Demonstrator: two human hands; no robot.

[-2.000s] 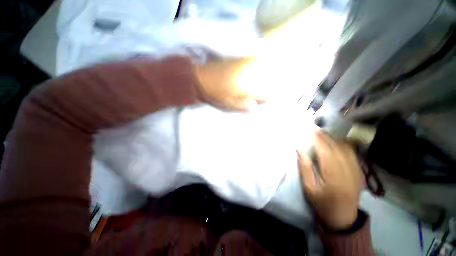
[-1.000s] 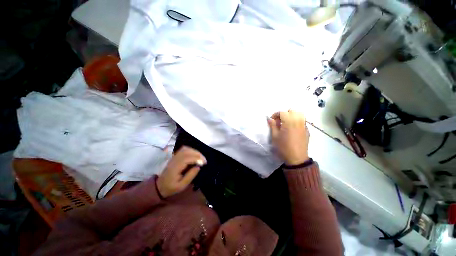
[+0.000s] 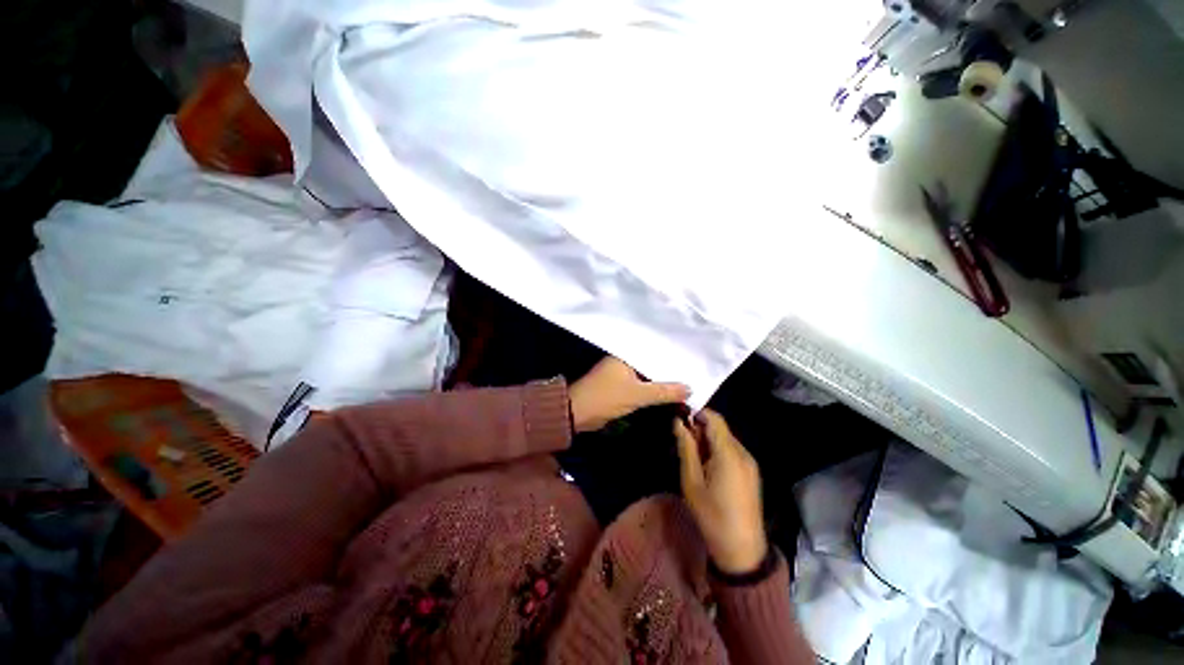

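Observation:
A large white garment panel [image 3: 519,169] lies over the machine table, glaring near the needle area, with its pointed corner hanging over the front edge. My left hand [image 3: 621,395] is at that corner, thumb and fingers closed on the cloth. My right hand [image 3: 722,487] meets it from the right, its fingertips at the same corner. Whether a small dark thing is between the fingers is unclear. The presser foot and needle area [image 3: 873,107] is at the upper right, beyond the panel.
Dark red-handled snips [image 3: 974,266] lie right of the needle, beside a black object [image 3: 1026,195]. A blue stick [image 3: 1091,429] lies farther right. White pieces [image 3: 247,299] heap on the orange basket [image 3: 162,442] at left. More white pieces [image 3: 935,559] hang below the table's right side.
Both hands have come together at the panel's front corner. My right hand moved down from the table and my left moved right. The panel corner now hangs toward my lap.

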